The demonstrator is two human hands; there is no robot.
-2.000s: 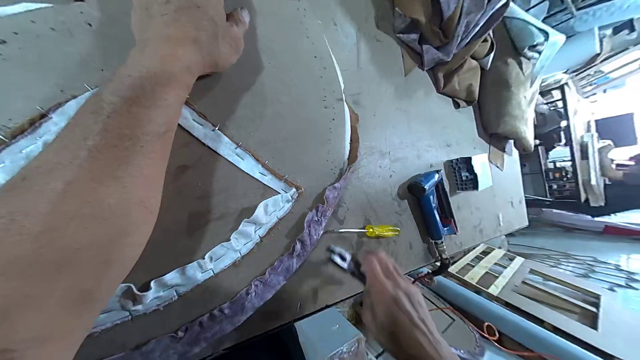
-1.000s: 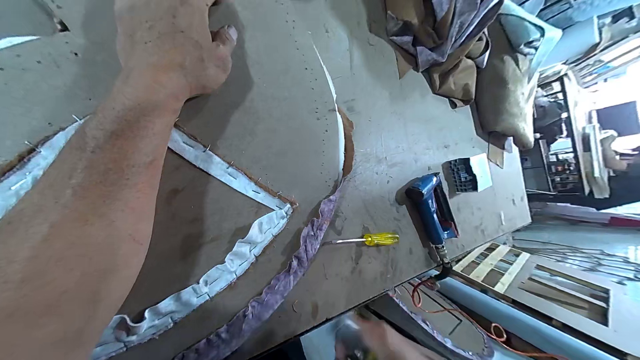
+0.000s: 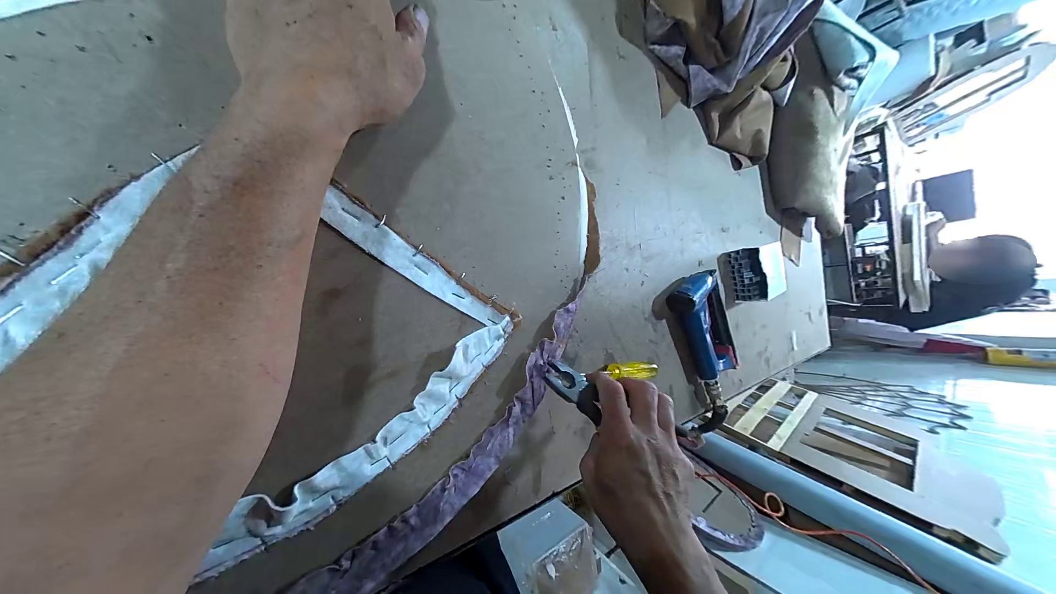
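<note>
My right hand (image 3: 639,454) is closed on a pair of pliers (image 3: 577,392), whose jaws touch the gathered purple fabric strip (image 3: 495,437). Beyond those fingers lies a screwdriver's yellow handle (image 3: 633,370); its shaft is hidden. My left hand (image 3: 330,66) rests on the grey-brown board (image 3: 487,140) at the top, cut by the frame edge, its fingers mostly out of view. Under that forearm run white fabric strips (image 3: 412,264) fixed with staples, several of which stand up along the brown edge. Small holes dot the board, and a white and brown edge shows in a narrow slit.
A blue staple gun (image 3: 701,322) with an air fitting lies on the right, beside a strip of black-and-white material (image 3: 755,274). Brown and purple fabric (image 3: 726,74) is heaped at the top right. An orange hose (image 3: 775,505) and a wooden frame (image 3: 866,454) are beyond the table edge.
My right hand, low and blurred at the table's edge one second ago, has moved up to the purple strip with the pliers. My left hand stays on the board.
</note>
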